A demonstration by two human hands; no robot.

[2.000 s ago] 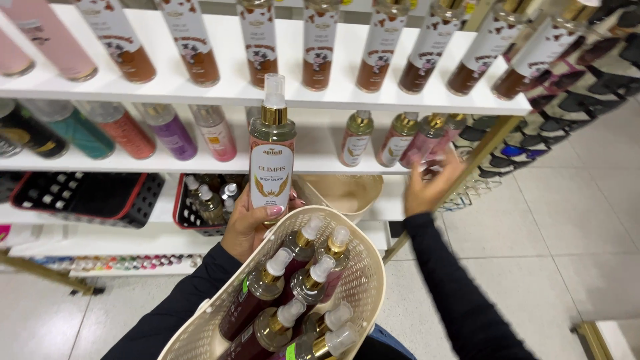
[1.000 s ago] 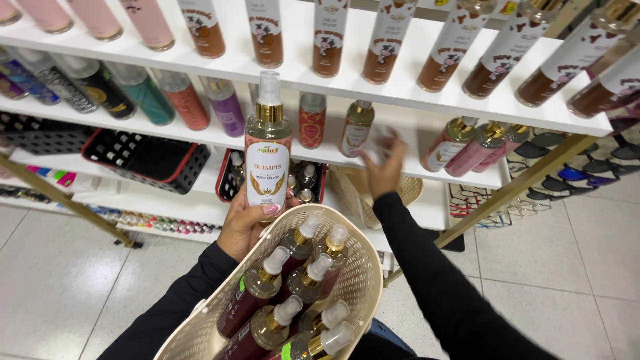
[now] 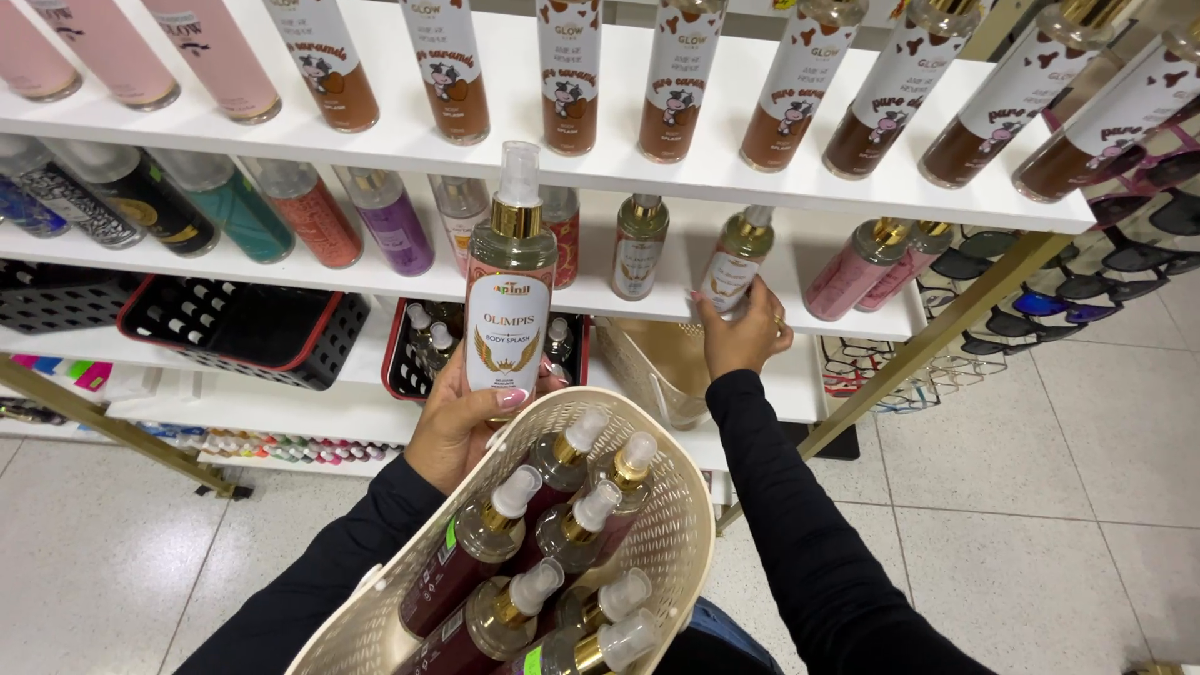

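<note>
My left hand (image 3: 459,412) holds an upright body splash bottle (image 3: 511,309) with a clear cap and gold collar, in front of the shelves. A cream woven plastic basket (image 3: 689,497) with several dark red spray bottles (image 3: 469,544) rests against my left forearm. On the middle shelf (image 3: 600,302), my right hand (image 3: 745,328) has its fingers around the lower part of a similar white-labelled bottle (image 3: 734,267), which leans slightly. Another such bottle (image 3: 641,248) stands to its left, and pink bottles (image 3: 858,267) stand to its right.
Caramel-brown bottles (image 3: 569,94) line the upper shelf (image 3: 412,155). Colourful bottles (image 3: 394,220) stand left on the middle shelf. Below are black baskets with red rims (image 3: 244,328) and another cream basket (image 3: 647,370). A gold shelf post (image 3: 937,337) and hanging sunglasses (image 3: 1050,305) are at right.
My right hand, apart from the bottles one second ago, is now on a white-labelled bottle right of the other one. My left hand still holds its bottle.
</note>
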